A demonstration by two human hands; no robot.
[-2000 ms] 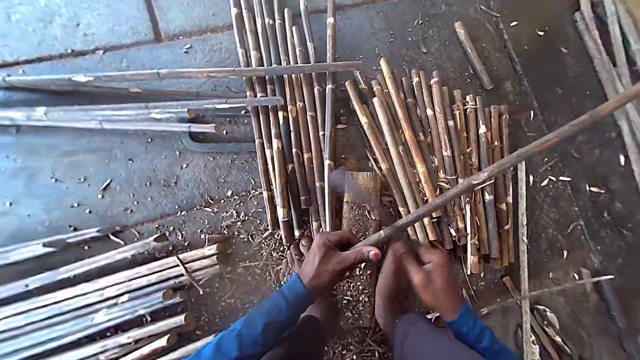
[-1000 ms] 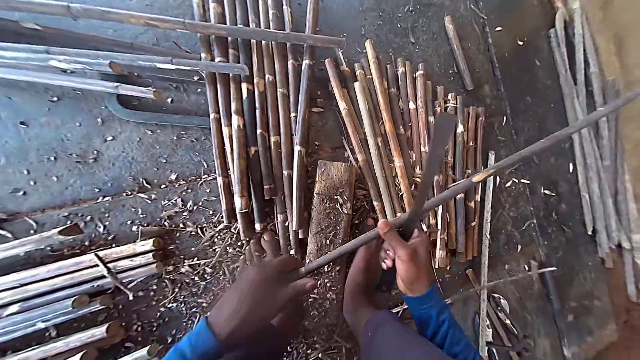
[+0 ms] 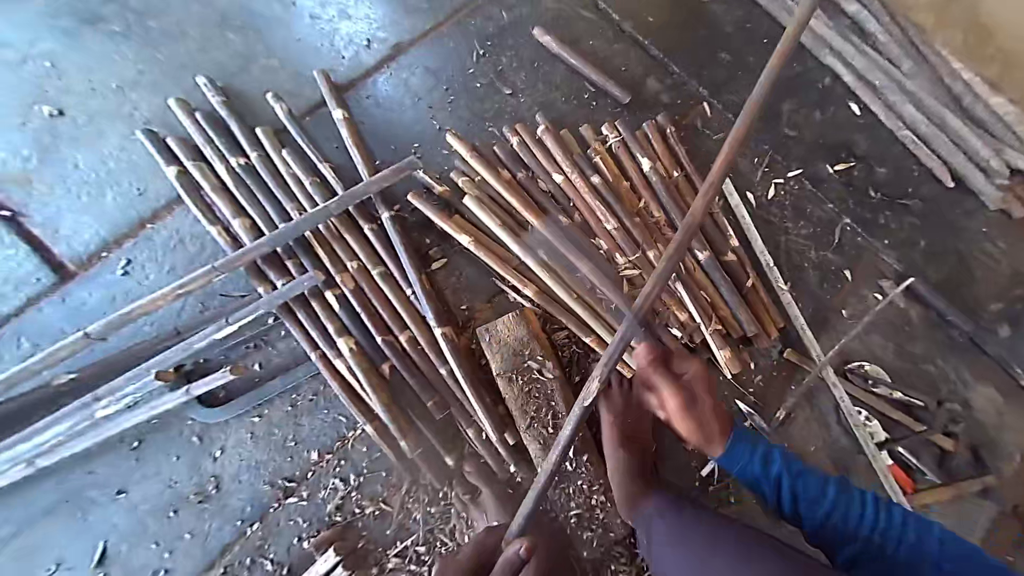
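Observation:
A long wooden pole (image 3: 680,240) runs diagonally from the bottom middle to the upper right edge. My left hand (image 3: 500,554), partly cut off by the lower edge, is closed around its lower end. My right hand (image 3: 684,392) grips a long flat blade (image 3: 580,260), blurred, which crosses beneath or against the pole; the handle is hidden in the fist. Under the pole's lower part lies a wooden block (image 3: 524,376) strewn with chips, beside a bare foot (image 3: 626,432). Short cut sticks (image 3: 592,200) lie in a row past the right hand.
Longer sticks (image 3: 320,240) lie side by side at the left, with pale poles (image 3: 200,276) across them. One short stick (image 3: 582,64) lies apart. Grey poles (image 3: 888,88) occupy the upper right. Metal tools (image 3: 880,384) and a thin strip (image 3: 808,344) lie at the right; shavings cover the floor.
The held pole has swung to a steeper slant, and my left hand is now lower in view. My right hand still holds the blade. The view has turned noticeably.

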